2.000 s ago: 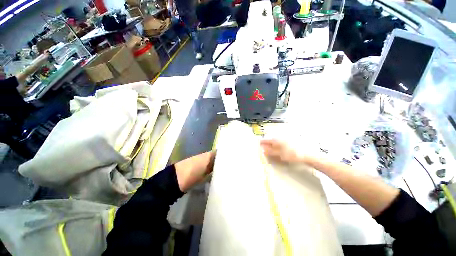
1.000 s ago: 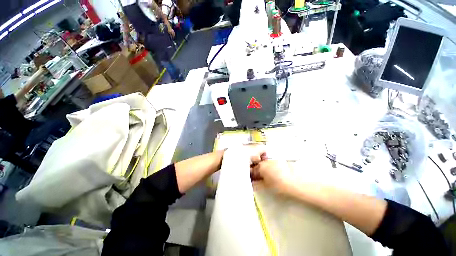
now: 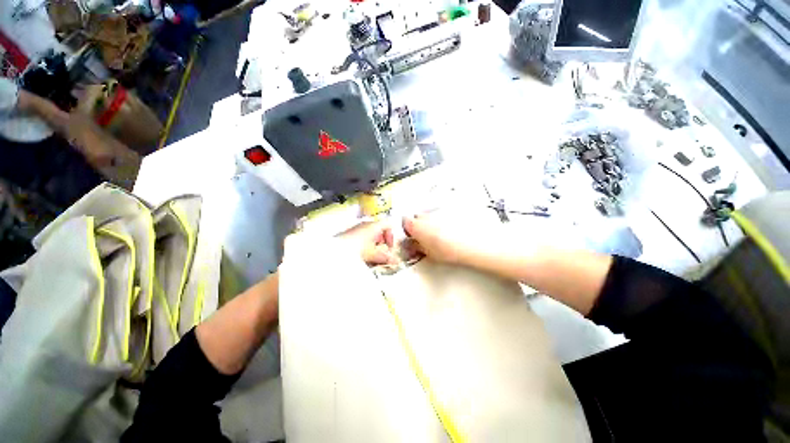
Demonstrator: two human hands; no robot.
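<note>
The beige bag body (image 3: pixel 346 346), with a yellow edge binding (image 3: pixel 419 367) down its middle, lies in front of the pattern sewing machine (image 3: pixel 325 138). My right hand (image 3: pixel 424 242) pinches the bag's top edge. My left hand (image 3: pixel 378 246) is beside it; its fingers show at the same edge, while its wrist is hidden behind the fabric. Whether a small fitting is between the fingertips cannot be told. The yellow work clamp (image 3: pixel 372 204) is just beyond my hands, under the machine head.
Stacked bags (image 3: pixel 65 277) lie at the left. Thread snips or tweezers (image 3: pixel 518 210), a bag of hardware (image 3: pixel 598 169) and loose hardware (image 3: pixel 710 174) lie at the right. The control panel (image 3: pixel 598 26) is at the back right. A person's arm (image 3: pixel 87 138) shows at the upper left.
The view has shifted, so the machine appears further left and closer. My left fingers now show beside my right hand at the bag's edge. The person at the left appears nearer.
</note>
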